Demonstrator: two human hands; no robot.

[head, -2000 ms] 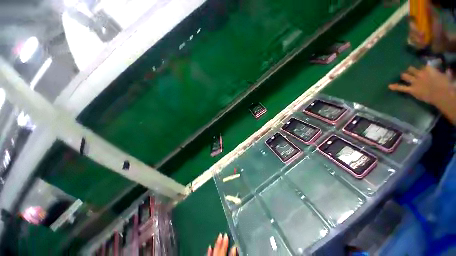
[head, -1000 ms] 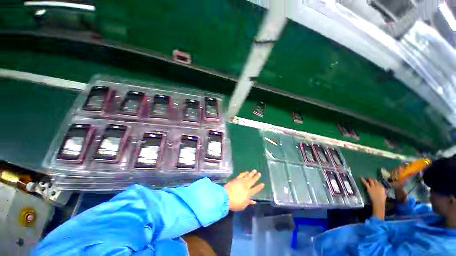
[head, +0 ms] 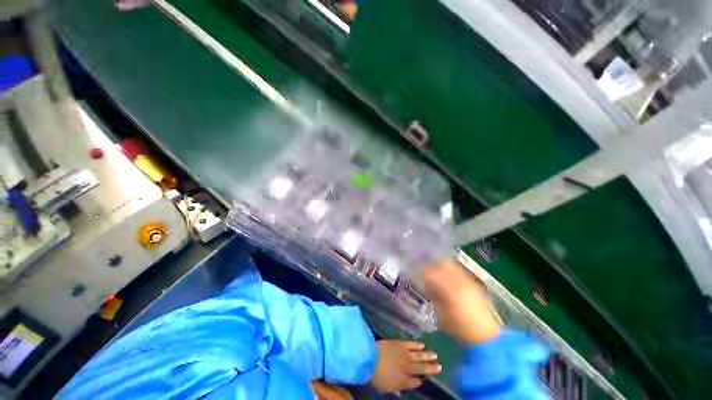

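Observation:
A clear blister tray (head: 343, 187), strongly blurred, lies over the stack of clear trays (head: 328, 258) in the middle. A bright green strip (head: 363, 180) shows near its centre. Phone units (head: 389, 271) show along the stack's near side; blur hides most others. My right hand (head: 461, 303), blurred, is at the tray's right end and appears to grip its edge; its fingertips are unclear. My left hand (head: 404, 366) is at the bottom centre, empty with fingers apart, just beyond the stack's near right corner.
A pale bench machine (head: 101, 203) with an orange knob (head: 153, 234) stands at the left. The conveyor's pale rail (head: 226, 55) runs behind the trays, with loose units on the belt (head: 539, 294). A white post (head: 539, 191) crosses at the right. Part of another tray (head: 564, 375) shows at the lower right.
The view has swung left toward the tray stack and machine. My right hand has come into view at the stack's right end. A blurred clear tray now covers the filled one. The neighbouring person has left view.

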